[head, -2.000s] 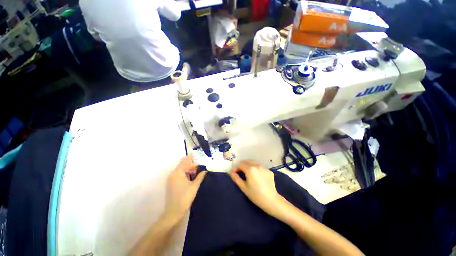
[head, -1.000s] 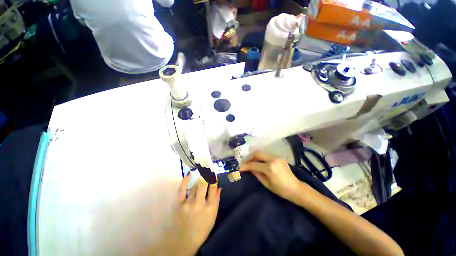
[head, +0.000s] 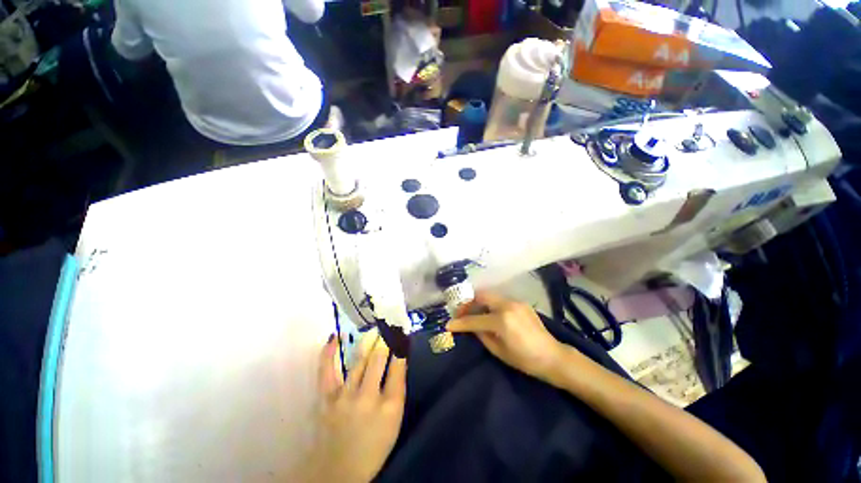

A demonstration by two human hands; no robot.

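The dark garment panel (head: 481,415) lies under the head of the white sewing machine (head: 510,212) and runs down to the front edge of the picture. My left hand (head: 363,410) rests flat at the panel's left edge, fingers spread and pointing at the needle area, partly on the white table. My right hand (head: 514,335) is on the panel just right of the needle area, fingers bent, with fingertips beside the small metal knobs. The machine head hides the needle, and whether the right fingers pinch the cloth is unclear.
Black-handled shears (head: 593,316) lie under the machine arm. Dark strips (head: 715,344) hang at the right. An orange and white carton (head: 623,47) and a pale thread cone (head: 519,90) stand behind the arm. A person in a white top (head: 222,71) is beyond the white table (head: 189,311).
Since the first frame, my left hand has gone from pinching the panel's edge to lying flat with spread fingers. My right hand has moved up beside the machine head. The view has moved closer.
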